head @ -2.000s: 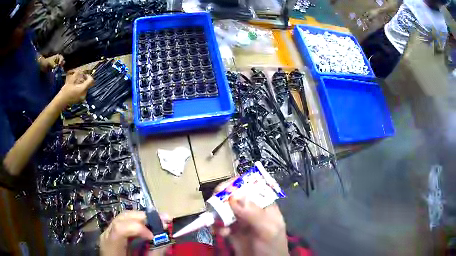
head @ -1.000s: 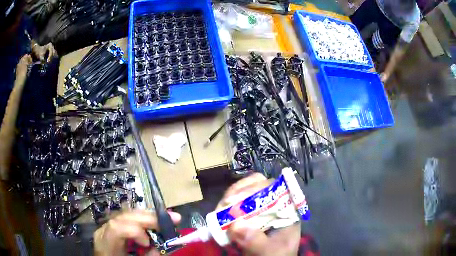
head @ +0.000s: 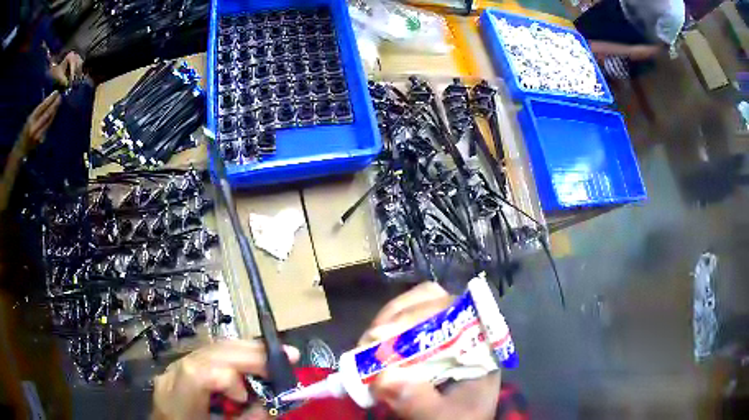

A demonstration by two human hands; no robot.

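My right hand (head: 419,385) holds a white, blue and red glue tube (head: 427,340) at the bottom centre, crimped end to the upper right. Its pale pointed nozzle (head: 316,390) points left, with its tip at the end piece (head: 269,402) of a black flat cable (head: 250,267). My left hand (head: 205,377) grips the cable near this end, at the bottom edge of the picture. The cable runs up from there to the blue bin's lower left corner. Whether the tip touches the end piece is too small to tell.
A blue bin (head: 296,164) holds dark housings in rows. Cable assemblies lie at left (head: 131,254) and on a clear tray at right (head: 435,189). White tissue (head: 277,233) lies on cardboard. Two blue bins stand at far right, one with small white parts (head: 550,61). People's arms show at both sides.
The cable's end has turned from a blue face beside the nozzle to a small dark end at its tip. The tube shows its printed side more. The bench has shifted up in view.
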